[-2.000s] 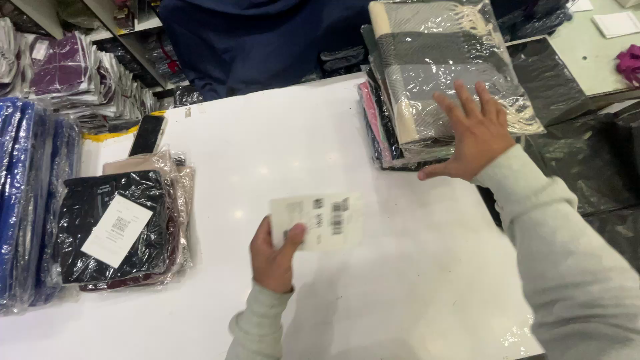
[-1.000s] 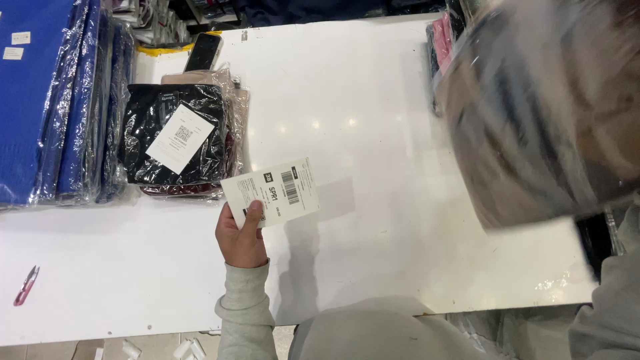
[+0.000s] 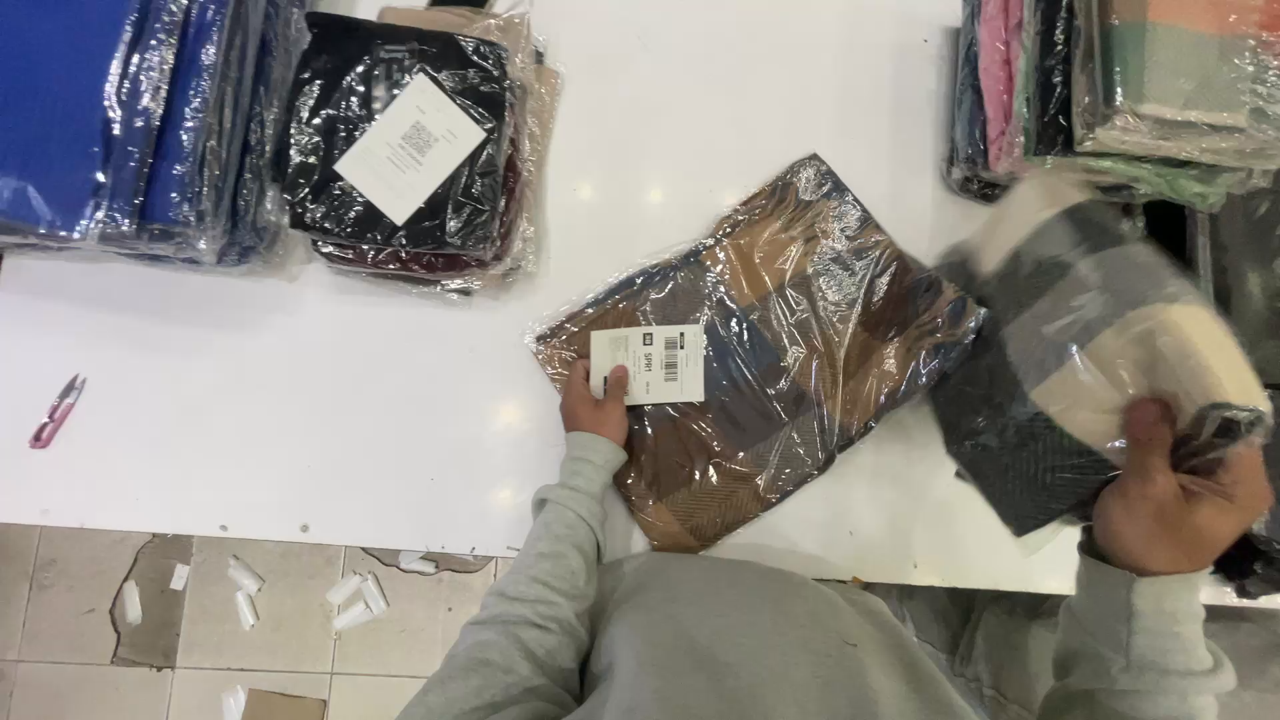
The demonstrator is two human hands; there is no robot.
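My left hand pinches a white printed label between thumb and fingers, above the left end of a brown, blue and tan checked scarf in clear plastic. That scarf lies slanted on the white table. At the right, my right hand grips the edge of a bagged grey, black and cream checked scarf, which is blurred. Its dark part hangs beside the right corner of the brown scarf. Whether the two bags touch, I cannot tell.
Blue bagged textiles stand at the upper left. Beside them a black bagged garment tops a small pile, a white card on it. Pink-handled thread snips lie far left. More bagged scarves are stacked upper right. The table's front edge borders a tiled floor.
The brown checked scarf now lies on the table under the label in my left hand. My right hand, open over the grey and cream scarf two seconds ago, now holds that scarf lower at the right.
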